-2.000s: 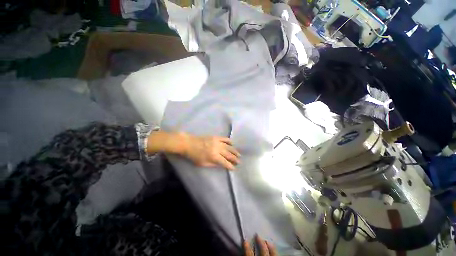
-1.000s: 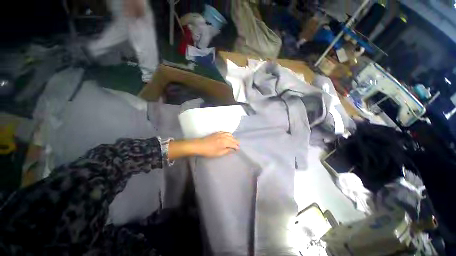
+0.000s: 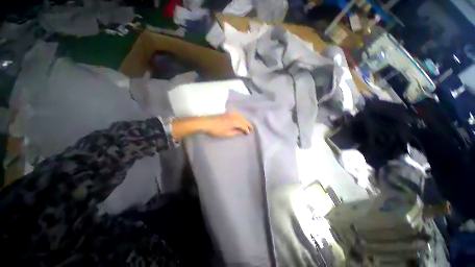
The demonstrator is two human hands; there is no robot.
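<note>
The grey garment panel lies lengthwise over the white sewing table, with a dark seam running down it. My left hand is on the panel's far part, fingers curled and closed on the cloth, which creases beside the fingertips. My right hand is not in view. The cream sewing machine head is at the lower right, blurred, with bright glare around its needle area, which hides the presser foot.
Heaped grey cloth lies at the table's far end. An open cardboard box stands beyond the table at left. Loose grey pieces drape at far left. Black cloth lies beyond the machine. Another sewing machine stands at upper right.
My left hand has moved from the middle of the panel to its far part and its fingers have curled. My right hand has left the picture. The camera view has shifted; a passing person is gone.
</note>
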